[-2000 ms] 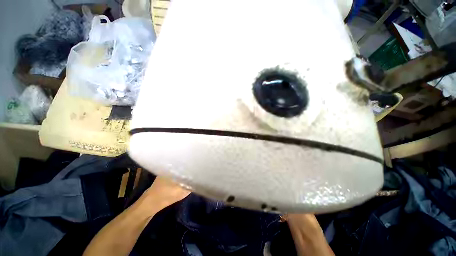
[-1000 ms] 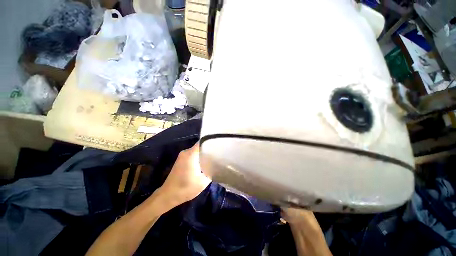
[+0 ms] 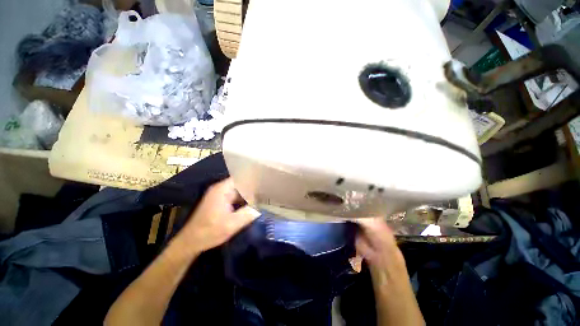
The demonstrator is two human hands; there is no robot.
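Note:
A dark navy denim garment (image 3: 305, 237) with pale stitch lines lies under the front of the cream-white sewing machine head (image 3: 343, 95). My left hand (image 3: 219, 215) grips the cloth at its left edge, thumb on top. My right hand (image 3: 374, 240) holds the cloth at its right edge, its fingers partly hidden below the machine head. The cloth between my hands is brightly lit. The needle area is hidden behind the head.
A translucent bag of small white pieces (image 3: 159, 76) stands on the cream table (image 3: 95, 149) at left, with loose white pieces (image 3: 197, 129) beside it. Grey-blue denim (image 3: 57, 261) is heaped at left, and more denim (image 3: 534, 261) at right. A rusty metal bar (image 3: 521, 69) is at upper right.
The view has shifted, so the machine head sits higher and more of my hands and the lit cloth shows. The plate beside the head at right has come into view. Both hands remain on the cloth.

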